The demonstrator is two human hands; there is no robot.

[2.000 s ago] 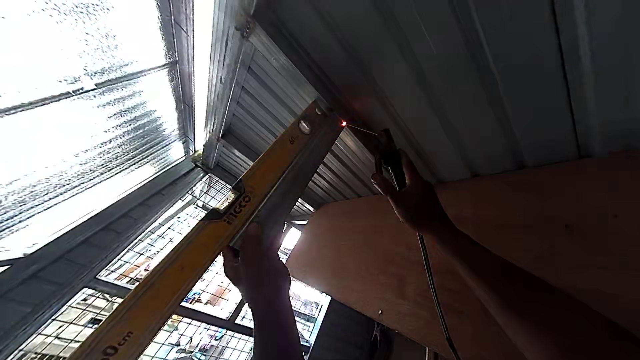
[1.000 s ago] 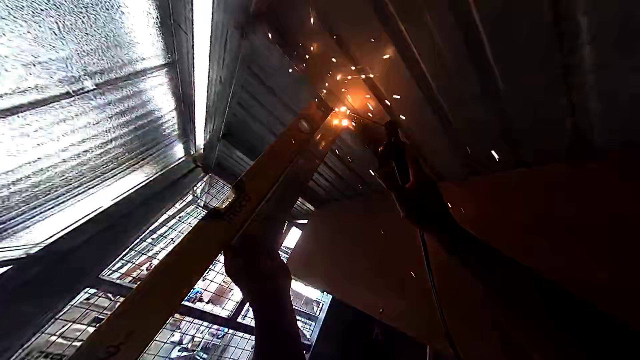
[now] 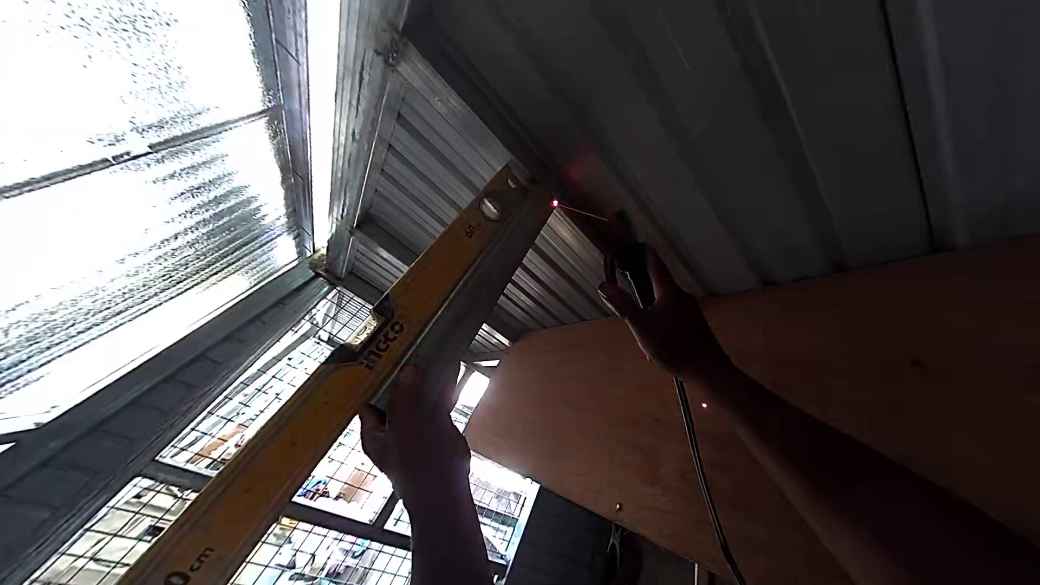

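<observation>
My left hand (image 3: 426,439) grips a grey metal bar (image 3: 463,325) and the yellow Ingco spirit level (image 3: 309,422) lying along it, both slanting up to the right. Closed around a dark welding electrode holder (image 3: 634,268) is my right hand (image 3: 674,325), with a cable (image 3: 699,471) hanging below. A thin electrode (image 3: 583,213) runs left from the holder to a small glowing red spot (image 3: 555,203) beside the bar's upper end, under a metal beam (image 3: 479,114).
Corrugated metal sheets (image 3: 731,146) cover the area overhead. A brown wooden panel (image 3: 585,414) stands behind my right arm. Wire mesh windows (image 3: 341,479) are at lower left, with bright translucent roofing (image 3: 138,219) above them. One tiny spark hangs near my right forearm.
The bright orange arc and flying sparks seen a second ago have died down to a small red glow. Both hands remain in about the same places.
</observation>
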